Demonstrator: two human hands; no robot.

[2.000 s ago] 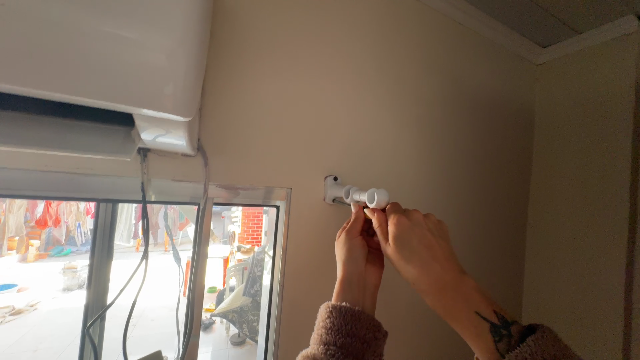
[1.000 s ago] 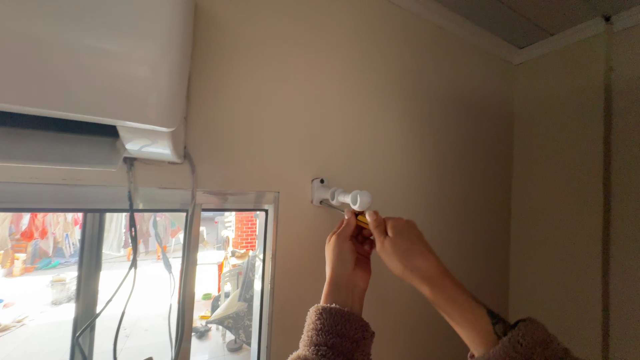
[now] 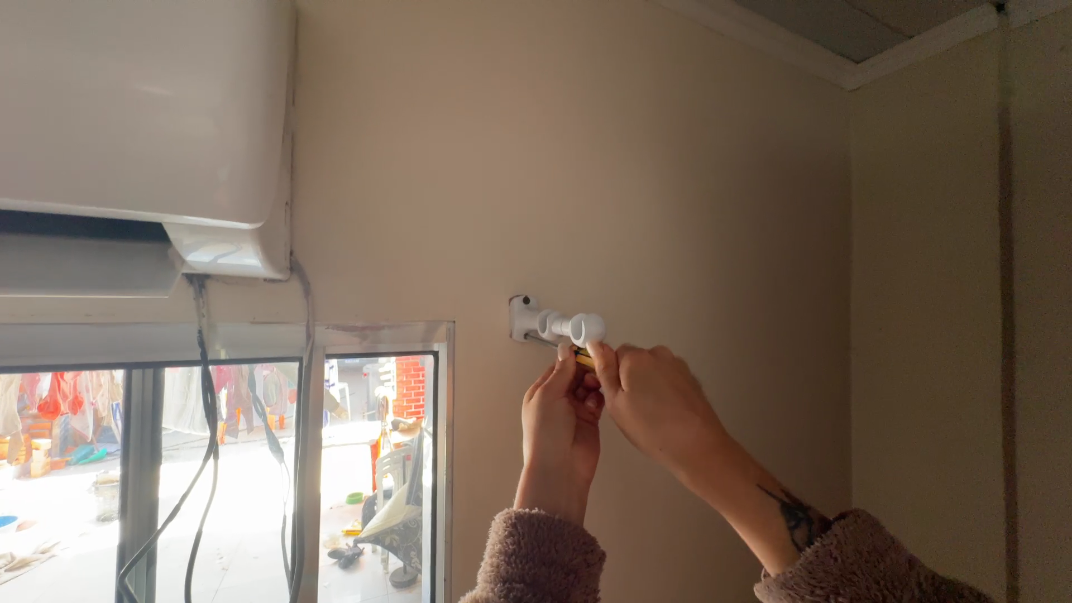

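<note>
A white double curtain rod bracket [image 3: 559,323] is mounted on the beige wall, with a dark screw or hole at the top of its base plate. Below its cups, my right hand [image 3: 662,402] grips the yellow and black handle of a screwdriver [image 3: 584,359]. The thin metal shaft slants up and left to the lower part of the base plate. My left hand [image 3: 565,419] is raised just under the bracket, its fingertips closed around the front of the screwdriver. Where the tip meets the plate is too small to make out.
A white wall air conditioner [image 3: 151,109] hangs at the upper left, with dark cables [image 3: 208,394] dangling from it. Below is a sliding window with an aluminium frame [image 3: 448,402]; hanging cloths and chairs show outside. The wall corner [image 3: 851,251] stands to the right.
My right hand has shifted its grip, and the yellow handle shows now where it was hidden two seconds ago. Both hands remain just under the bracket.
</note>
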